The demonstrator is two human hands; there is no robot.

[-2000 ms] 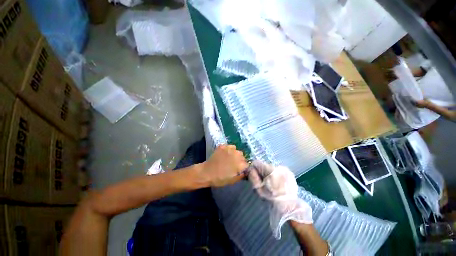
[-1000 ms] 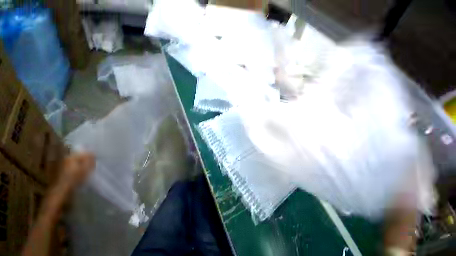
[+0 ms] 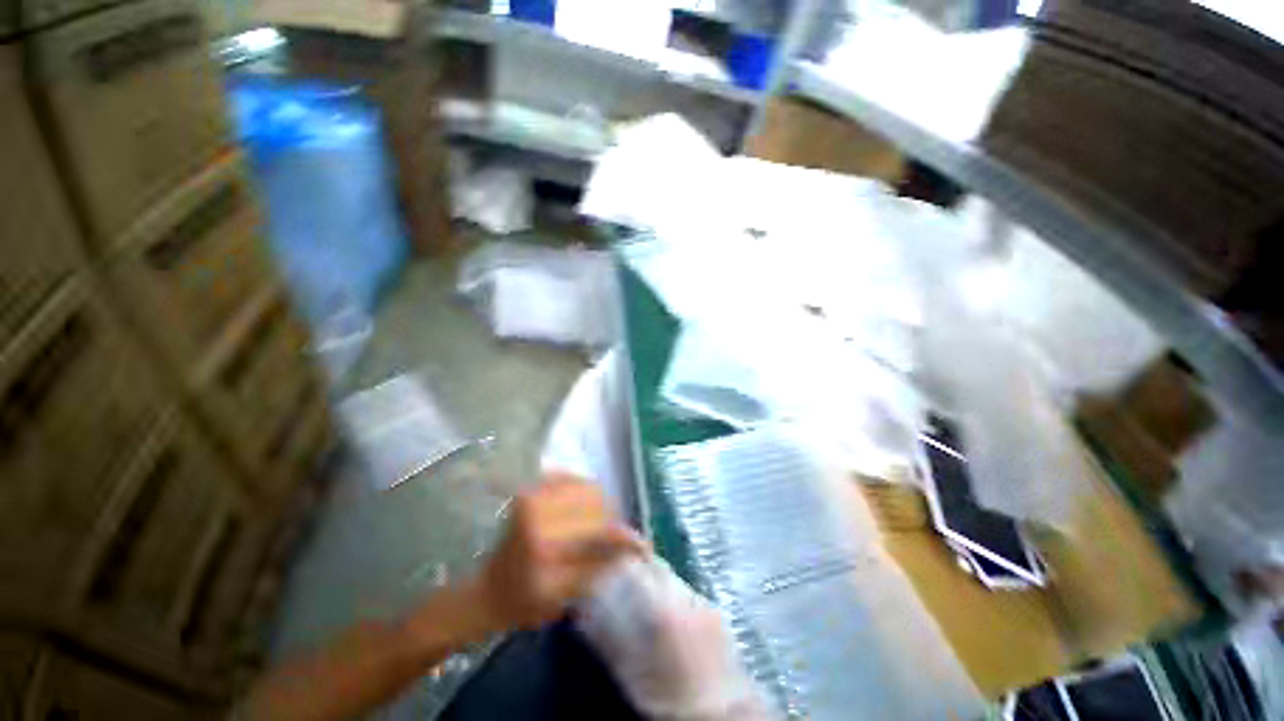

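Observation:
My bare left hand (image 3: 563,542) is a blurred fist at the bench's left edge. My right hand (image 3: 662,627), in a thin whitish glove, meets it at the fingers. Whether anything is pinched between them cannot be told. Clear ribbed air column bags (image 3: 810,578) lie flat on the green bench, just right of my hands. A whitish sheet (image 3: 584,430) hangs at the bench edge behind my left hand.
Solar panels (image 3: 972,521) lie on brown cardboard (image 3: 972,627); more panels (image 3: 1112,697) are at the lower right. White plastic (image 3: 789,254) covers the far bench. Cartons (image 3: 141,352) stand left. A plastic sleeve (image 3: 401,430) lies on the floor.
My hands were wide apart, with blurred plastic sheeting spread near them; now they meet at the bench edge. The panels and cardboard show again, and the view has shifted.

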